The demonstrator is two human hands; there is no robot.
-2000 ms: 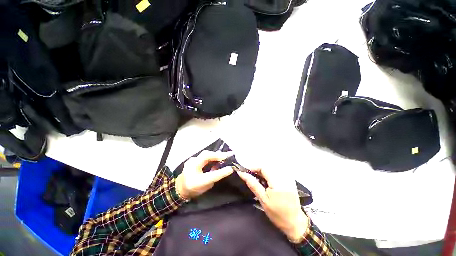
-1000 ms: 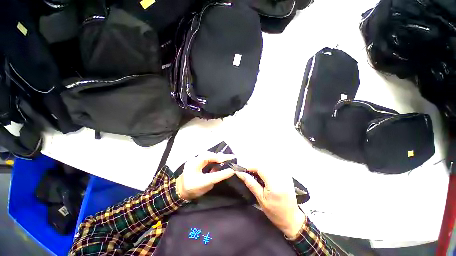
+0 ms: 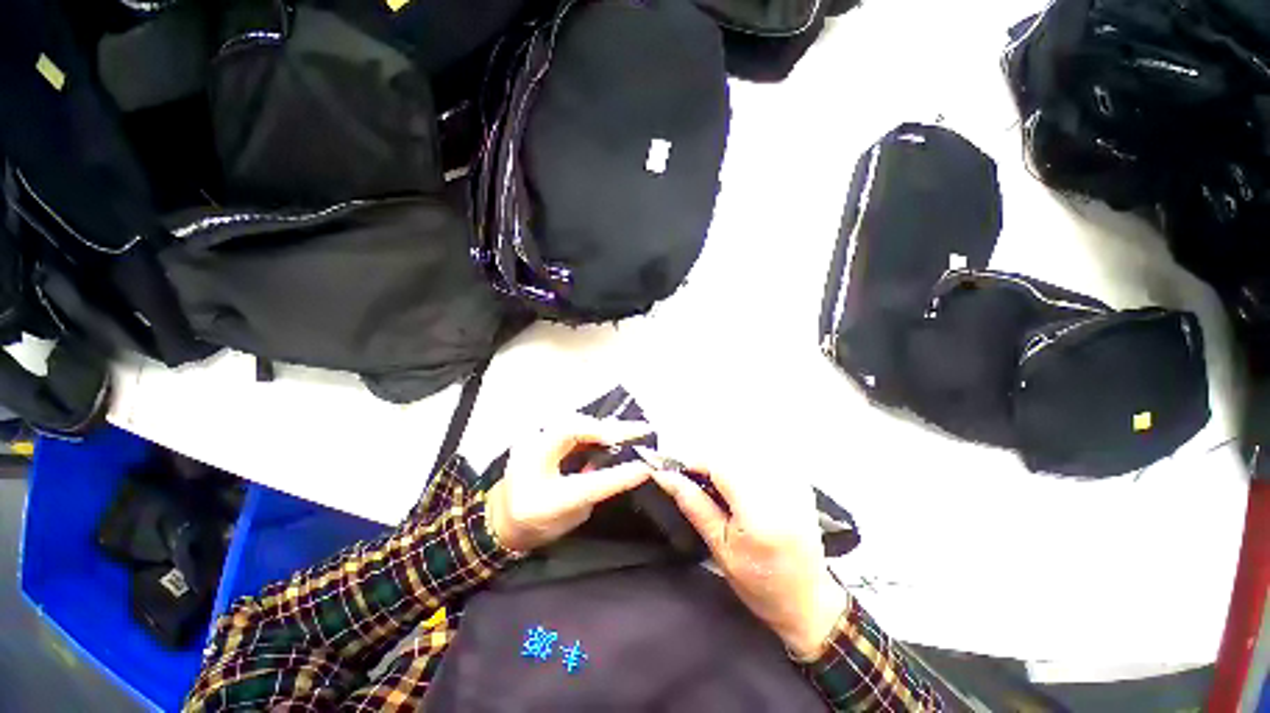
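Observation:
A black cloth panel (image 3: 613, 518) lies at the table's front edge over the apron, mostly covered by my hands; its far corner shows a pale line. My left hand (image 3: 560, 488) pinches the panel's edge between thumb and fingers. My right hand (image 3: 752, 532) is close beside it, fingertips almost touching the left ones, with fingers curled around a small dark tool that looks like thread snips, mostly hidden. A small pale bit shows between the fingertips; I cannot tell what it is.
Black pouches (image 3: 912, 251) lie on the white table (image 3: 780, 376) at right centre. A black heap (image 3: 1142, 112) is at the upper right. A large oval bag panel (image 3: 627, 167) and grey-black bags (image 3: 320, 279) fill the upper left. A blue bin (image 3: 70, 529) holds black pieces, lower left.
Both hands stay in nearly the same place at the panel's edge, with only small finger movements. The view has shifted slightly.

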